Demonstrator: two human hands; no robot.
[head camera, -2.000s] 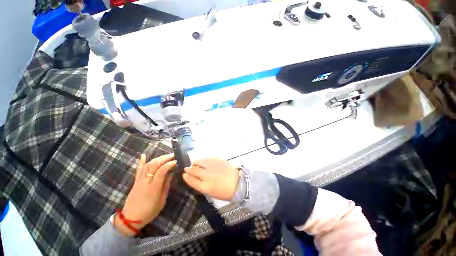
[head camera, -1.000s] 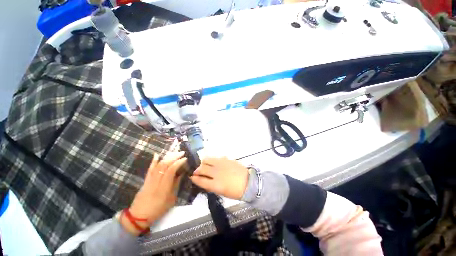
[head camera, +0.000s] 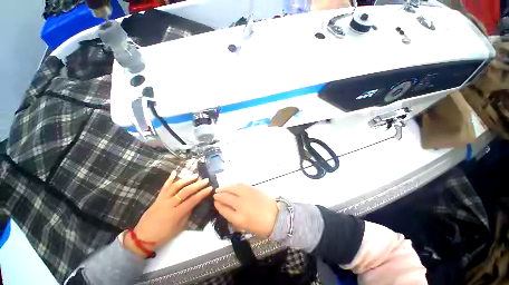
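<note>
A black, grey and white plaid panel (head camera: 100, 161) lies left of the sewing machine head (head camera: 245, 72), its edge under the needle area (head camera: 212, 158). A narrow black strip (head camera: 241, 247) runs from the needle area between my hands and hangs over the table's front edge. My left hand (head camera: 173, 209) lies flat on the plaid cloth, fingers spread a little, fingertips beside the strip. My right hand (head camera: 245, 209) pinches the strip's right side close to the presser foot; its thumb is partly hidden. The needle tip is too small to tell.
Black shears (head camera: 316, 156) lie under the machine arm. A brown cloth piece (head camera: 446, 122) is at the table's right end. A blue object (head camera: 75, 25) is behind at the left. The ruler-marked table edge (head camera: 357, 206) curves along the front. Dark plaid cloth (head camera: 446, 211) hangs below at the right.
The plaid edge by my hands has shortened toward the needle. My left hand has flattened and shifted slightly on the cloth; my right hand stays at the strip. The camera view has shifted slightly.
</note>
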